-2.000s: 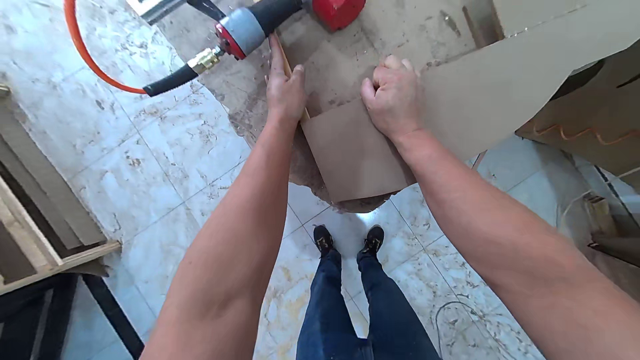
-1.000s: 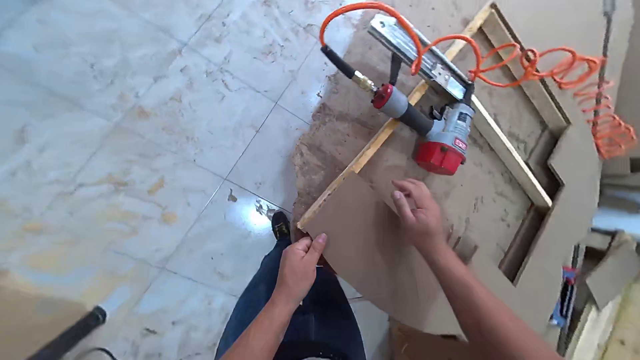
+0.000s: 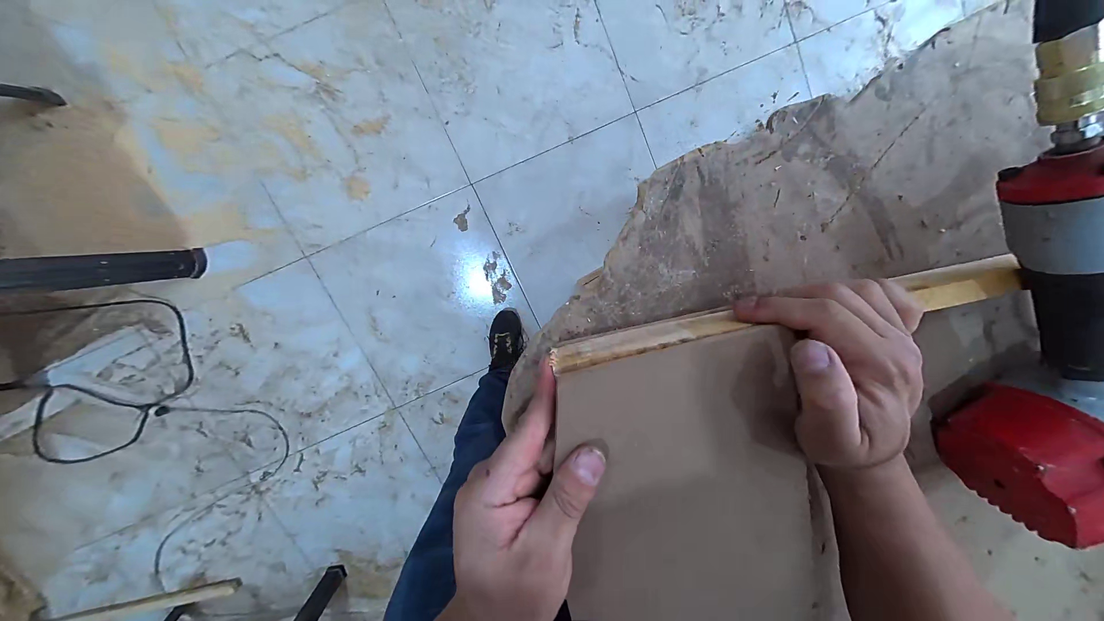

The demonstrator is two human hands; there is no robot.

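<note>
A brown fiberboard panel lies at the lower middle, its upper edge along a narrow wooden strip. My left hand grips the panel's left edge, thumb on top and fingers at the strip's end. My right hand bends over the strip and the panel's upper right corner, fingertips on the strip and thumb on the panel side. Right of that hand, a pneumatic nailer with a red head and grey-black body rests across the strip's far part.
Under the work is a worn board with a ragged edge. The tiled floor lies beyond it, with a thin black cable, a black bar and a wooden stick. My shoe shows beside the board.
My right hand has moved from over the panel onto the strip at the panel's corner. My left hand still holds the panel near the strip's end. The view is now much closer.
</note>
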